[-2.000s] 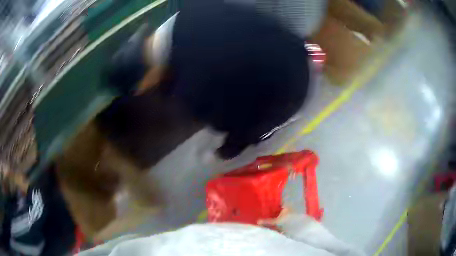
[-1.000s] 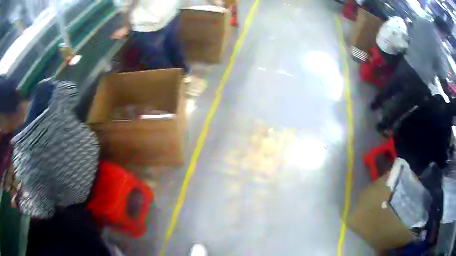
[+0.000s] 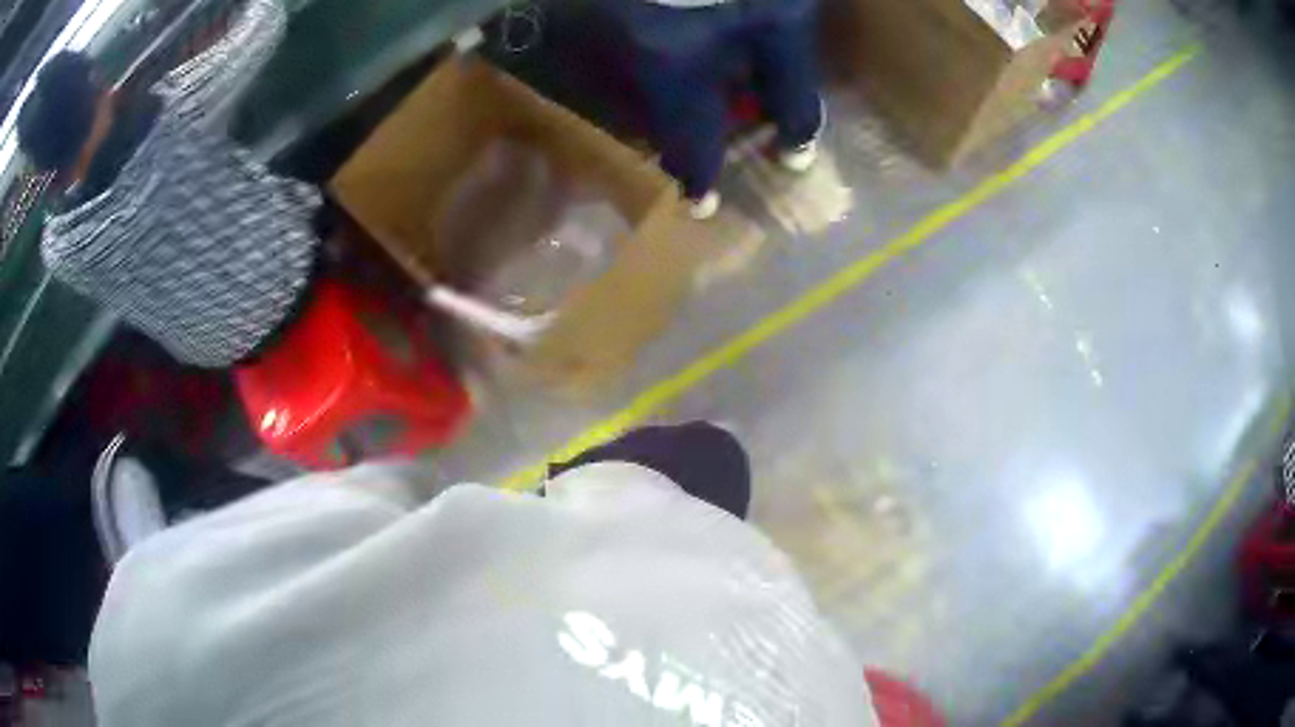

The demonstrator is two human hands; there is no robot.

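Observation:
Neither of my hands is in view. My light grey top with white letters fills the bottom of the picture. Nearest in front of me are a red plastic stool and an open cardboard box with clear or whitish plastic inside. A small part of another red object shows at the bottom edge, right of my top; the rest is hidden or cut off.
A person in a patterned top is beside the green bench at the left. Another person's dark trousered legs stand beyond the box. A second box, yellow floor lines and red items at the right edge also show.
The view has turned and tilted down since one second ago, bringing my top into the lower part. Two seconds ago a hand was at a red stool; no hand shows now.

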